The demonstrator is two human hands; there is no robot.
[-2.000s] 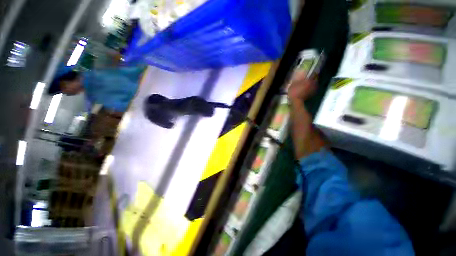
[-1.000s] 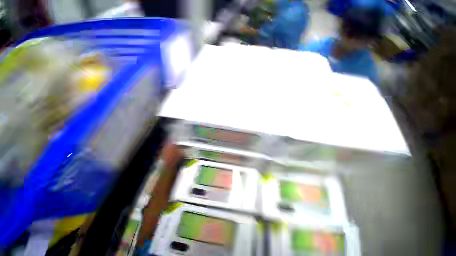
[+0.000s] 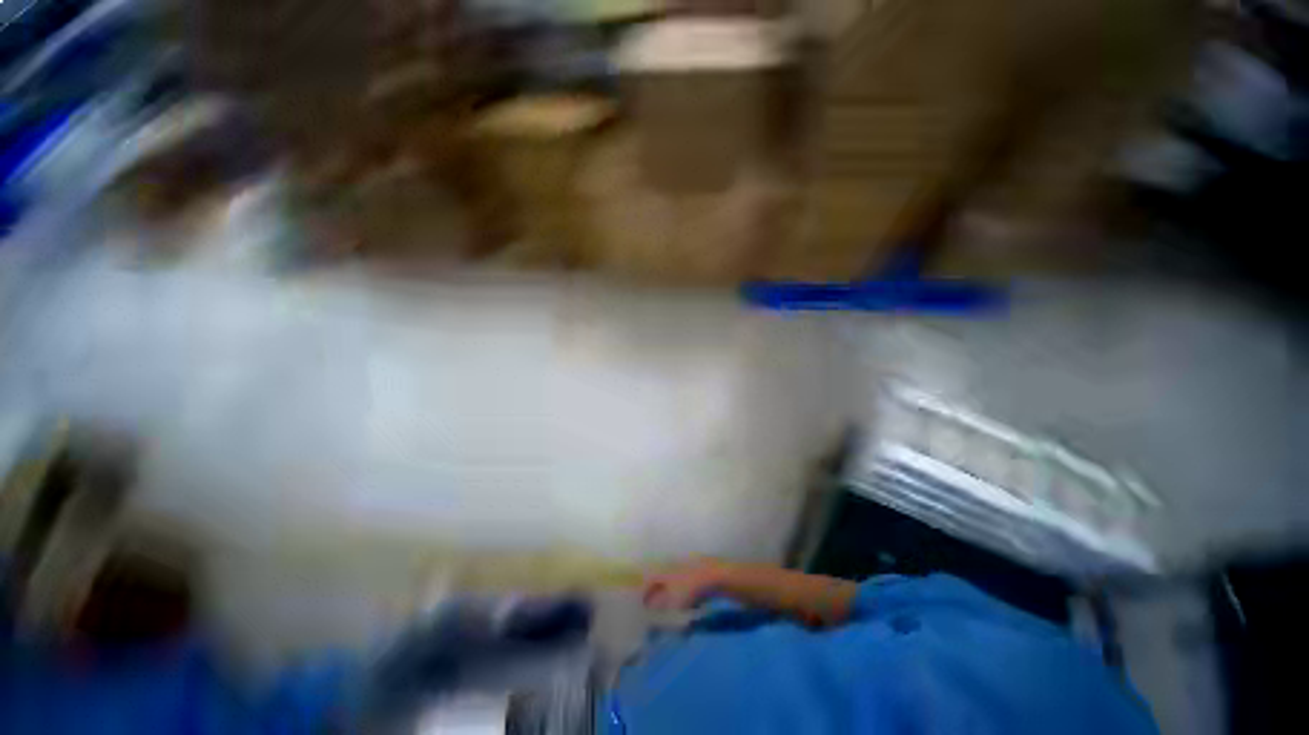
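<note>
The frame is strongly blurred. A bare hand (image 3: 682, 584), apparently my left hand, shows small near the bottom middle, with its forearm running right into a blue sleeve. Its fingers and anything in them cannot be made out. My right hand is not in view. A long, pale striped object (image 3: 1012, 503) lies slanted along a dark surface (image 3: 919, 540) right of the hand. Small dark and white shapes at the bottom edge, left of the sleeve, are too blurred to name. No phone box can be clearly made out.
Brown cartons (image 3: 704, 129) stand across the back, with a flat blue thing (image 3: 876, 296), possibly a pallet, at their foot. A pale floor area (image 3: 574, 417) lies before them. A person with dark hair and blue clothing (image 3: 158, 689) is at the lower left.
The view has swung away from the phone boxes, white shelf and blue basket to cartons and floor. The forearm now points left near the bottom edge.
</note>
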